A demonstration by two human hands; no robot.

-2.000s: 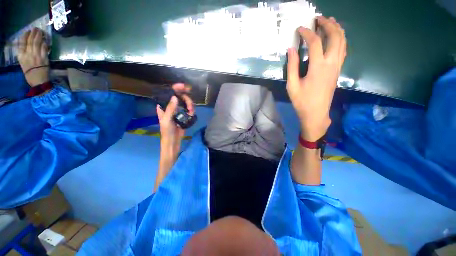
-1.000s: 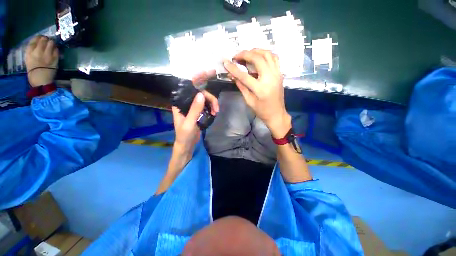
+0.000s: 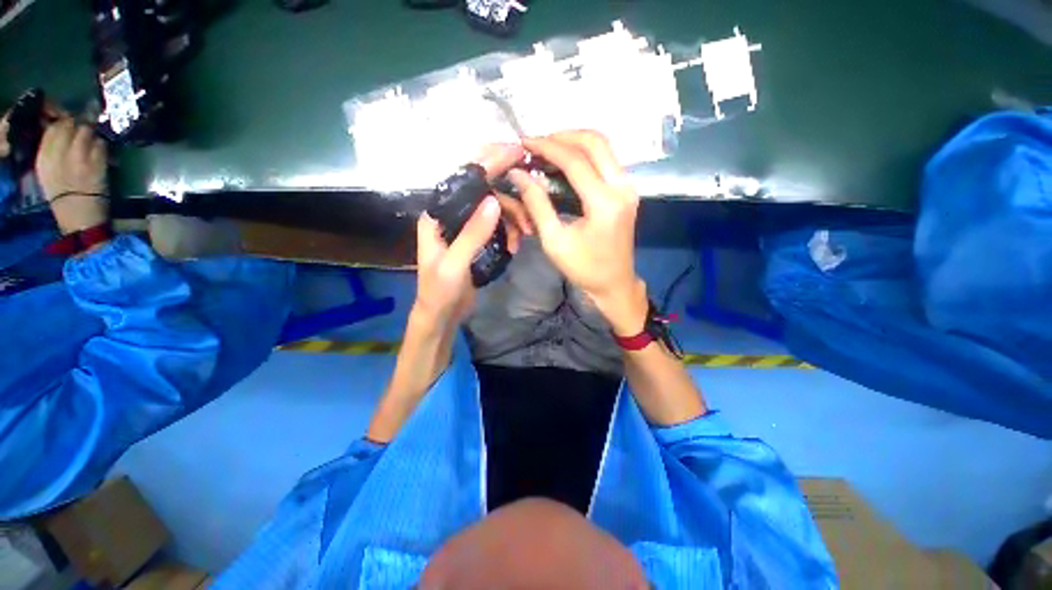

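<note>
A black part-built handset (image 3: 459,198) is held in my left hand (image 3: 448,267), over my lap near the bench edge. Its lower end shows below my thumb. My right hand (image 3: 591,219) is close beside it, thumb and fingers bent together at the handset's upper right. A thin grey strip (image 3: 505,113) rises from my right fingertips over the glaring sheets. Whether it is held is unclear. The clear carrier sheets with white rectangles (image 3: 623,98) lie on the bench just beyond my hands. One white rectangle (image 3: 729,72) stands out at their right end.
Black handsets (image 3: 120,101) are piled at upper left, and another (image 3: 494,12) lies at the top of the dark green bench mat (image 3: 842,127). A neighbour's hand (image 3: 72,173) is at left. Blue sleeves flank both sides. Cardboard boxes (image 3: 110,530) stand on the floor.
My right hand has come from the sheets on the bench to the handset. My left hand has moved right and up with the handset. The view has shifted slightly.
</note>
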